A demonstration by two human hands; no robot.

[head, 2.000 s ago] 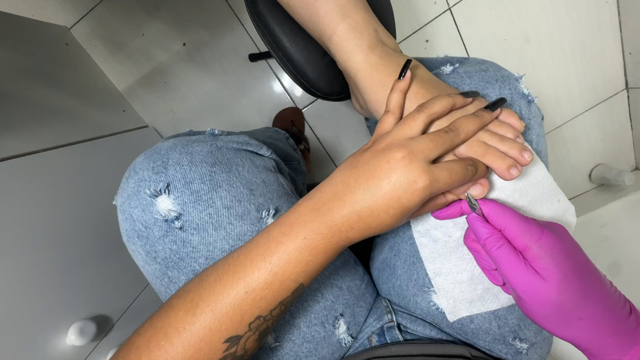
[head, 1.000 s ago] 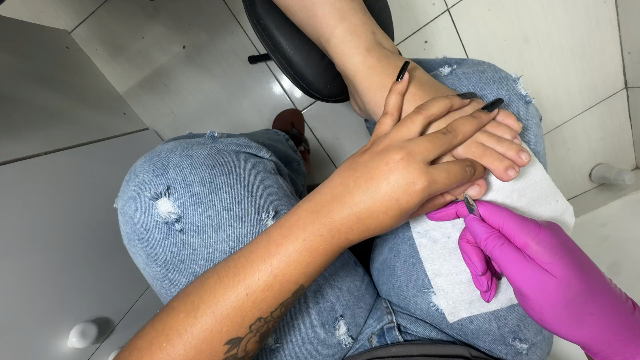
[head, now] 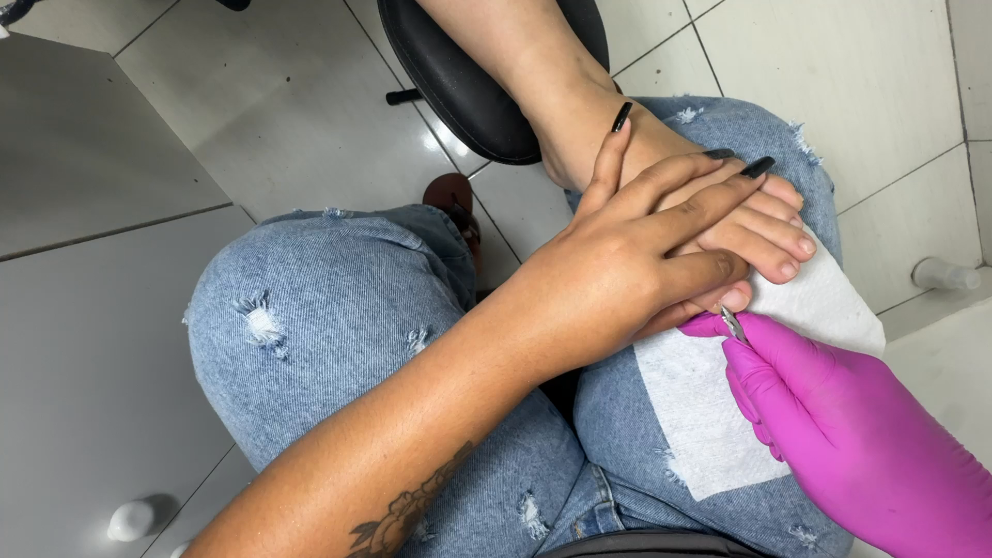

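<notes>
Another person's bare foot (head: 756,236) rests over a white paper towel (head: 697,418) on my right thigh. My left hand (head: 635,252), ungloved and with long black nails, lies across the top of the foot and grips its outer edge by the smallest toe (head: 735,296). In a magenta glove, my right hand (head: 806,395) holds small metal cuticle nippers (head: 732,324). Their tip is at the nail end of that toe; whether it touches cannot be told. The handles are hidden inside the glove.
Under the person's leg is a black padded seat (head: 480,85) with a short lever. Grey cabinet fronts (head: 85,349) with a white round knob (head: 132,521) stand at left. A sandalled foot (head: 451,201) is on the tiled floor. A translucent white cylindrical object (head: 945,274) lies at far right.
My gloved right hand has shifted slightly, and the nippers' tip now sits closer to the smallest toe's nail end. My left hand keeps its hold on the foot.
</notes>
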